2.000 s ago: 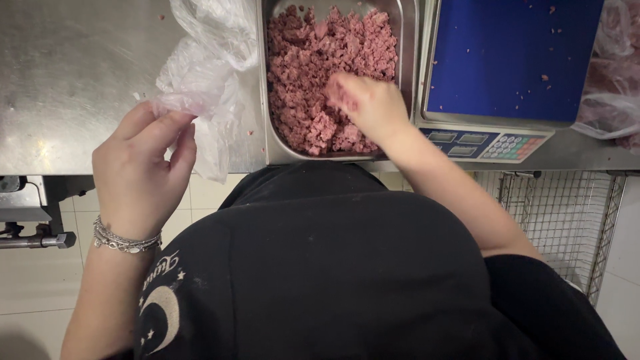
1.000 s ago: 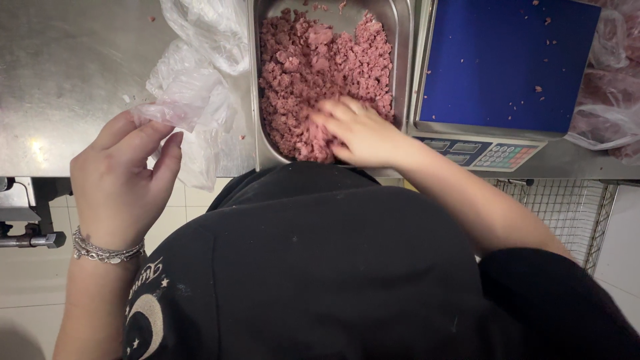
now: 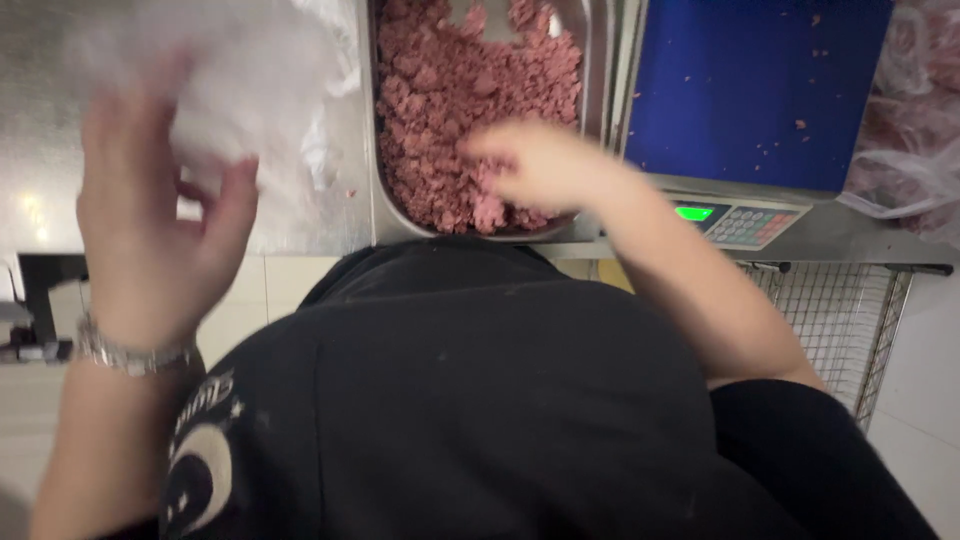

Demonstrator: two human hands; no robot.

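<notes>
Crumbly ground meat (image 3: pixel 450 112) fills much of a rectangular stainless steel pan (image 3: pixel 367 120), whose bare bottom shows at the top. My right hand (image 3: pixel 544 165), blurred, is at the meat near the pan's right side, fingers pointing left; whether it holds any meat cannot be told. To the left, my left hand (image 3: pixel 154 202) is raised over the steel table, also blurred, with thumb and fingers apart. A clear plastic bag (image 3: pixel 255 90) lies at and beyond its fingertips; the blur hides whether the fingers grip it. A bracelet circles the left wrist.
Right of the pan stands a digital scale with a blue platform (image 3: pixel 750 97) dotted with meat crumbs and a lit green display (image 3: pixel 694 214). Plastic bags of meat (image 3: pixel 907 142) lie at the far right. Below the steel table's edge is a wire rack (image 3: pixel 840 322).
The thumb and fingers of my left hand, pinched on the bag before, have spread apart. My right hand has shifted within the pan. The scale's display now glows green.
</notes>
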